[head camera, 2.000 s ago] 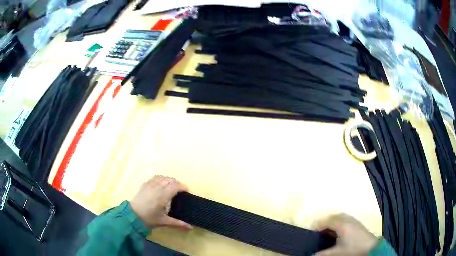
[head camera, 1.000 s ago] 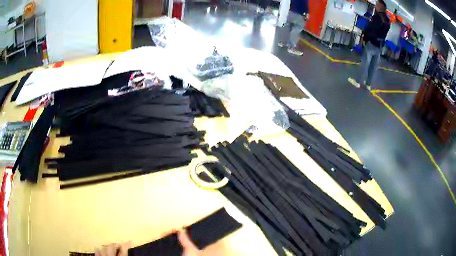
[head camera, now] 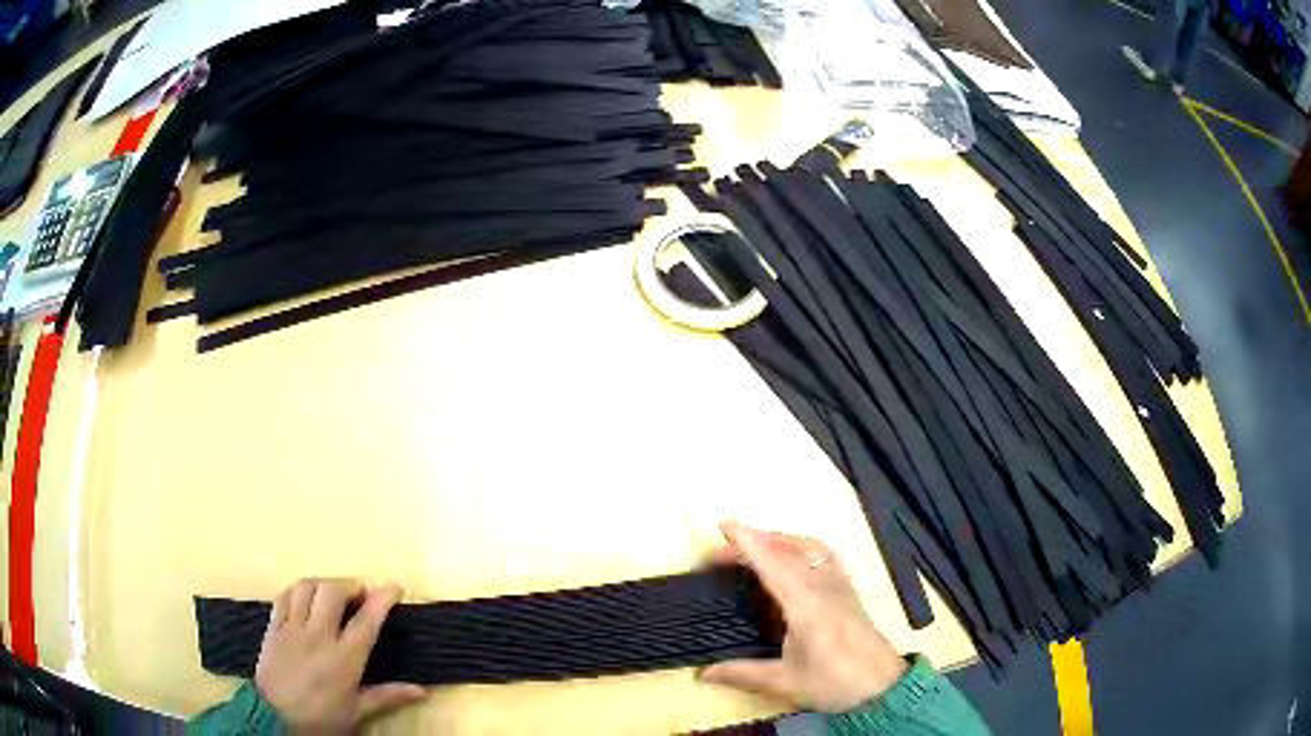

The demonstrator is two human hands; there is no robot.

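Observation:
A ribbed black strip bundle lies along the near edge of the table, its strips packed side by side. My left hand grips it near its left end, thumb and fingers across it, with a short end sticking out to the left. My right hand holds its right end between thumb and fingers. A big pile of loose black strips lies behind, with a single strip along its near side. Another loose strip pile lies to the right.
A cream tape ring lies between the two piles. Clear plastic bags are at the back. More black strips with light dots lie along the right table edge. A calculator and a red tape line are at left.
The view has turned back down to the table. Both hands and the strip bundle now show fully; one second ago they were cut off at the bottom. The bundle now lies nearly level.

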